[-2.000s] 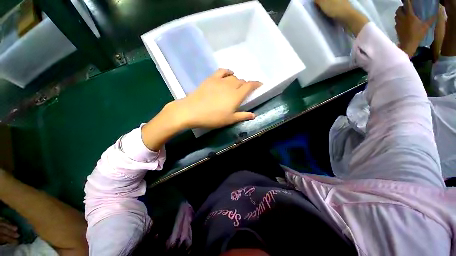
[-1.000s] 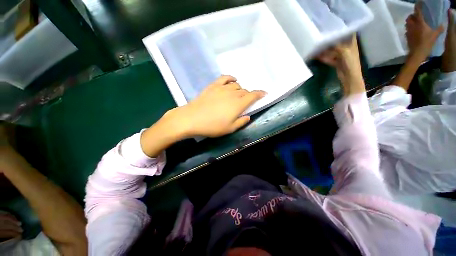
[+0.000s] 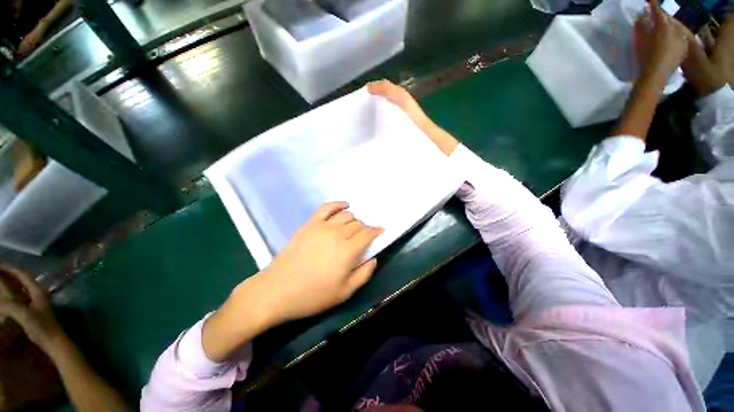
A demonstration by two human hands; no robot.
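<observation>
A white open box (image 3: 366, 173) sits tilted on the green bench in the middle of the view. A pale grey-blue wrapped product (image 3: 278, 189) lies inside along its left end; the rest of the visible inside is bare white. My left hand (image 3: 322, 253) is on the near rim, with fingers over the inside and the thumb outside. My right hand (image 3: 398, 100) holds the far right corner; its fingers are partly hidden behind the wall.
A packed white box (image 3: 330, 52) is on the dark conveyor (image 3: 217, 88) beyond. Another white box (image 3: 579, 72) is at the right by a neighbour's hands. A green post (image 3: 72, 137) and another white box (image 3: 60, 189) are at the left. A person's arm (image 3: 60, 346) is at lower left.
My right hand has left the second box and now holds the central box's far corner. A packed box now shows on the conveyor beyond. The central box appears lower and further left.
</observation>
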